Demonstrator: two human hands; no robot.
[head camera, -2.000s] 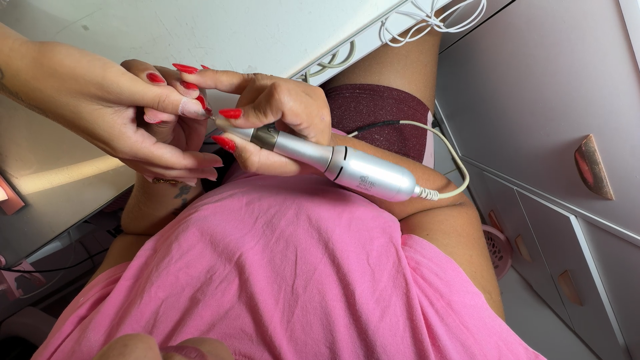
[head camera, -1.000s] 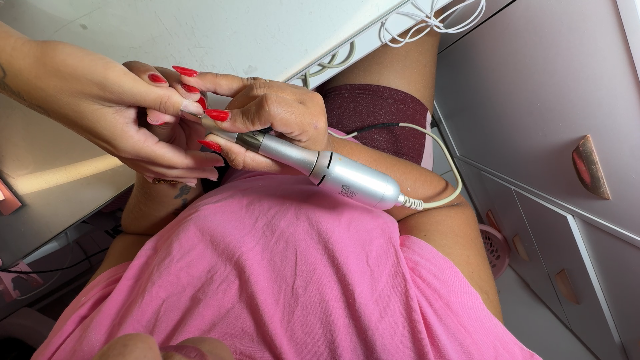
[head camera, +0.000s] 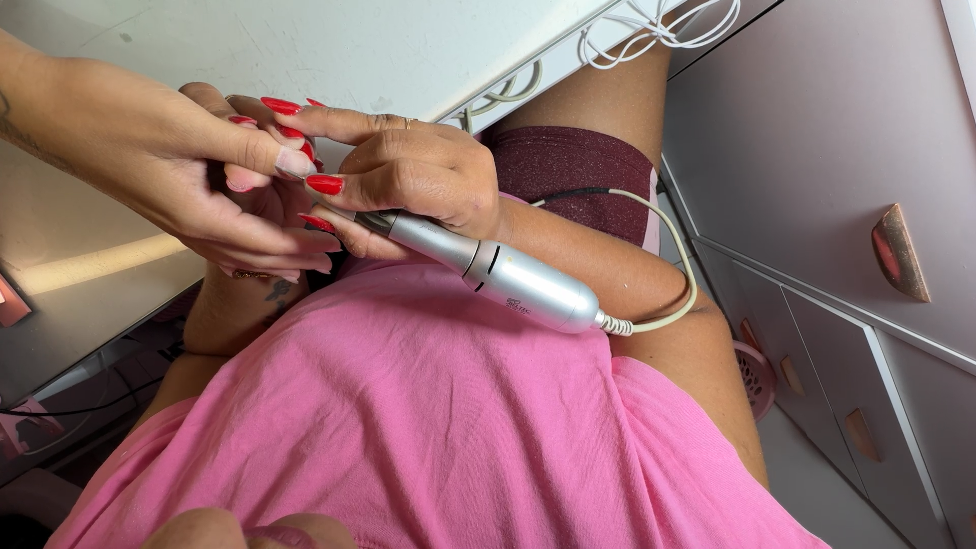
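Observation:
My right hand (head camera: 427, 179), with long red nails, grips a silver electric nail drill handpiece (head camera: 534, 293) near its front end. The drill's tip meets the thumbnail (head camera: 293, 162) of another person's hand (head camera: 175, 152), which reaches in from the left; the exact contact is hidden by my fingers. Behind that hand is my left hand (head camera: 276, 200), largely covered, its red-nailed fingers closed on the other person's thumb. A pale cord (head camera: 692, 282) runs from the drill's rear end and loops up over my right forearm.
A white table (head camera: 396, 46) lies beyond the hands, with coiled white cables (head camera: 648, 34) at its edge. Grey drawers (head camera: 823, 152) with copper-coloured handles stand on the right. A pink perforated basket (head camera: 753, 381) is on the floor. Below left hangs a black cable (head camera: 84, 410).
The drill's rear end has swung down and slightly left, and my right index fingertip has shifted left toward the other person's thumbnail. The other person's hand has stayed nearly still.

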